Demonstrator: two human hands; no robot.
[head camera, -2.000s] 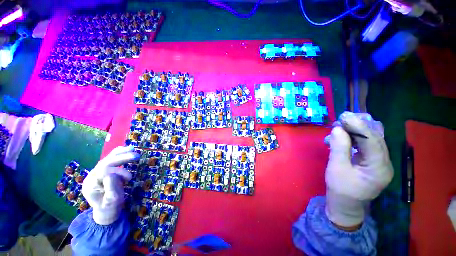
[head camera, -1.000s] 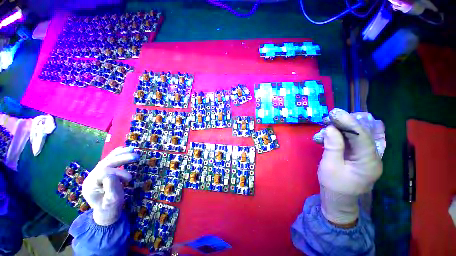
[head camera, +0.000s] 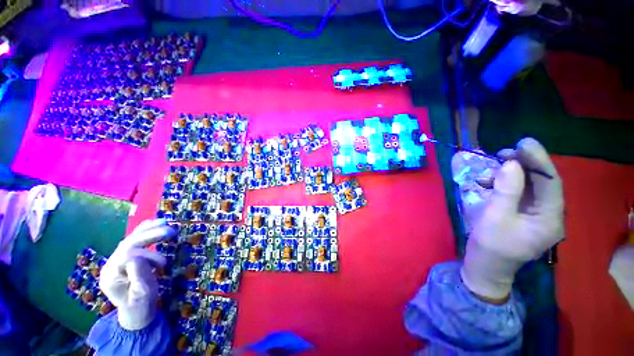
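Observation:
My right hand (head camera: 514, 208), in a white glove, pinches a thin dark brush (head camera: 480, 151). Its pale tip is at the right edge of a bright cyan glowing board panel (head camera: 379, 144); I cannot tell if they touch. My left hand (head camera: 135, 278), also gloved, is curled at the left edge of the board rows; I cannot tell whether it holds anything. Component-side-up board panels (head camera: 201, 193) with orange-brown parts lie in rows, partly hidden by my left hand. Small board pieces (head camera: 349, 195) lie to their right.
A narrow glowing board strip (head camera: 372, 76) lies at the back of the red mat (head camera: 389, 278). More boards (head camera: 125, 83) lie on a pink mat at upper left. A white crumpled cloth (head camera: 469, 182) is beside my right hand. Blue cables (head camera: 417, 35) run along the back.
My right hand has moved right and slightly back from the glowing panel, and more of the brush now shows. The camera view has shifted. My left hand keeps its pose by the boards.

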